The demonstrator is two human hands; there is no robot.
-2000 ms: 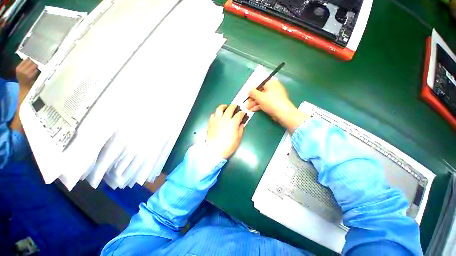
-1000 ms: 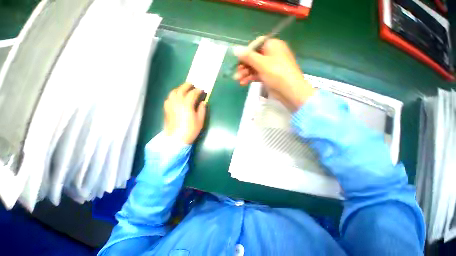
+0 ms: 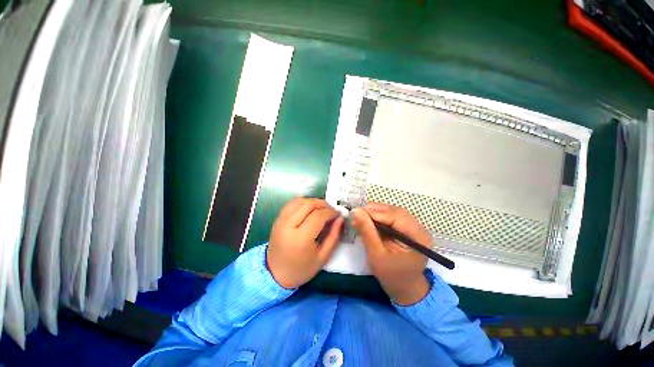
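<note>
A silver-grey laptop bottom cover [image 3: 459, 168] lies on a white interleaf sheet [image 3: 495, 284], dark patches at its two short ends. My right hand [image 3: 394, 251] holds black tweezers [image 3: 423, 249] like a pen, their tip at the cover's near left corner. My left hand [image 3: 305, 240] is at the same corner, its fingertips bunched by the tip; whether it holds something small is hidden. An adhesive pad strip [image 3: 240, 172], white at the far part and black at the near part, lies alone left of the cover.
Thick fanned stacks of white interleaf sheets stand at the left [image 3: 86, 158] and right [image 3: 634, 229]. A laptop base unit in a red tray [image 3: 617, 36] is at the far right corner. All lies on a green bench mat [image 3: 315, 100].
My left hand has left the strip and moved to the cover's near left corner. My right hand with the tweezers has come down and nearer to meet it. The view has shifted.
</note>
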